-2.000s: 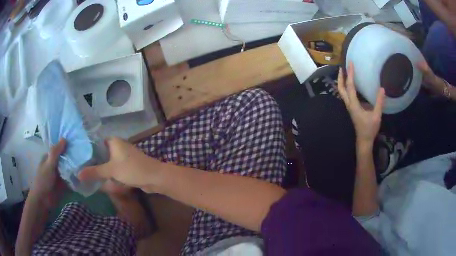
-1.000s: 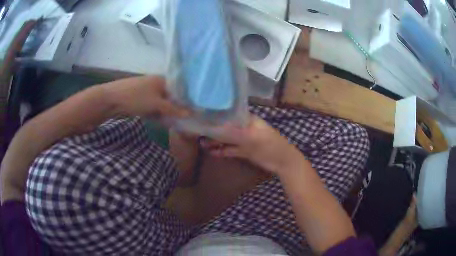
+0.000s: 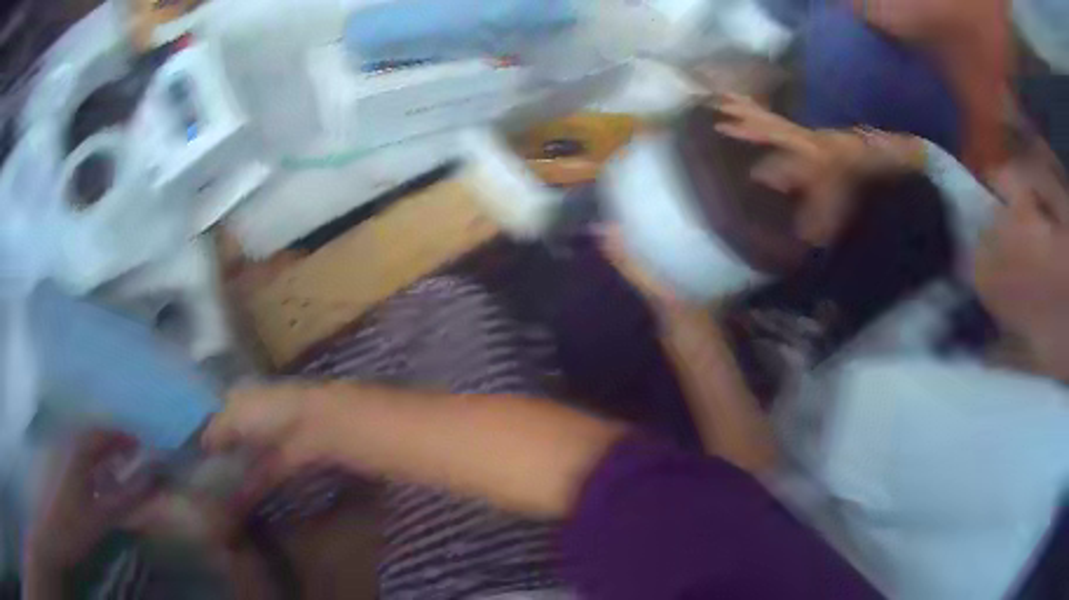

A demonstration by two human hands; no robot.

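Observation:
The view is blurred by motion. A mirror dash cam (image 3: 123,369) with a light blue face lies slanted at the left, in a clear sleeve bunched at its lower end. My right hand (image 3: 258,434) grips its lower right end. My left hand (image 3: 82,486) is at its lower edge by the bunched sleeve, blurred, and seems to hold it. A white box tray (image 3: 205,299) with a round cut-out lies behind the mirror, partly hidden by it.
At the right another person holds a white body shell (image 3: 674,223) with a brown base housing (image 3: 744,182). An open box (image 3: 510,182) with a yellow-brown item sits at the table edge. White boxes (image 3: 193,111) and a blue-wrapped item (image 3: 457,26) lie behind. Bare wood (image 3: 363,287) shows in front.
The view has swung right, so the mirror and my hands now sit at the left. The mirror has gone from nearly upright to slanted. The other person's shell is turned, with its brown side showing.

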